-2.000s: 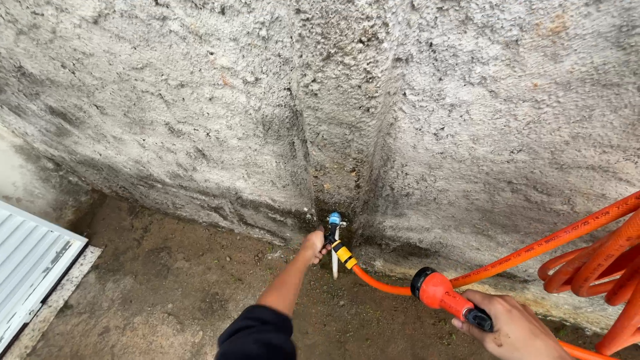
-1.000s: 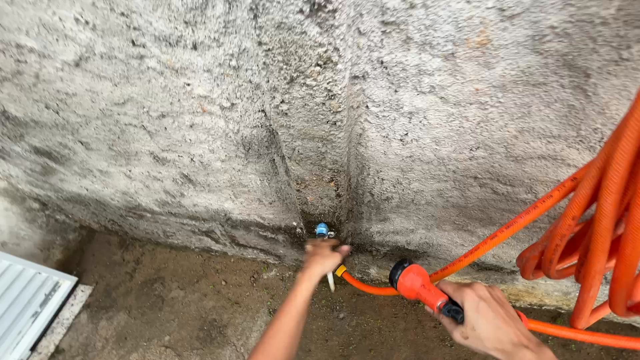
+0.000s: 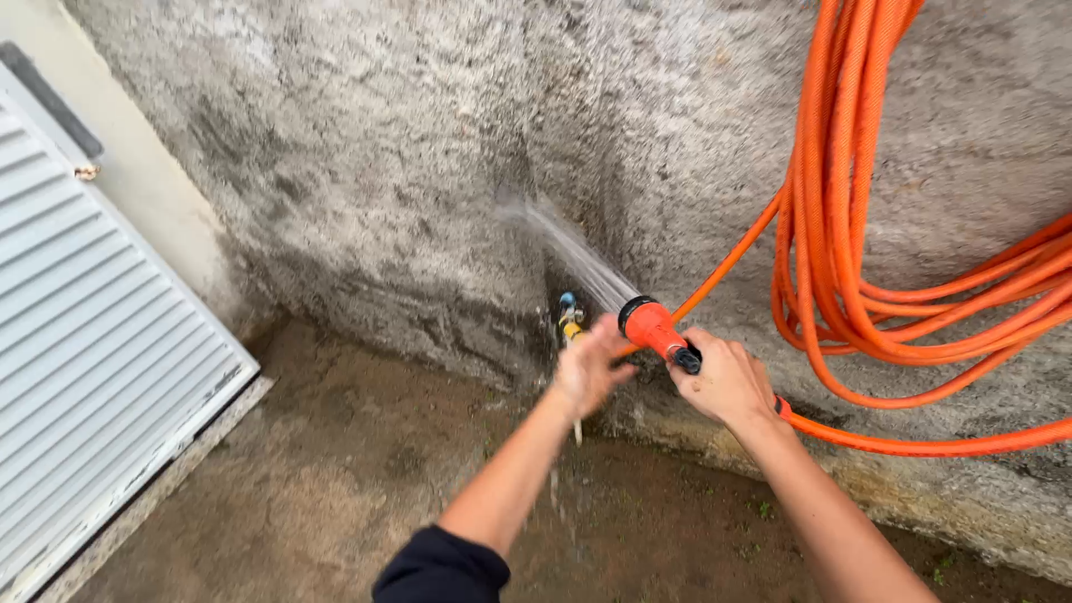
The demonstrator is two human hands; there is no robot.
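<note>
My right hand grips an orange and black hose spray nozzle, which points up and left. Water sprays from its head onto the rough wall. My left hand, slightly blurred, is just left of the nozzle with its fingers apart and holds nothing. Behind it, low on the wall, is a tap with a blue top. A yellow hose connector sits below the tap. An orange hose runs right from behind my right hand.
A thick coil of orange hose hangs against the concrete wall at the right. At the left stands a white slatted metal door beside a stone sill. The ground is brown and partly wet.
Water now sprays from the nozzle; none came out before. My left hand has left the tap and moved toward the nozzle. The view has shifted, showing more of the coil and door.
</note>
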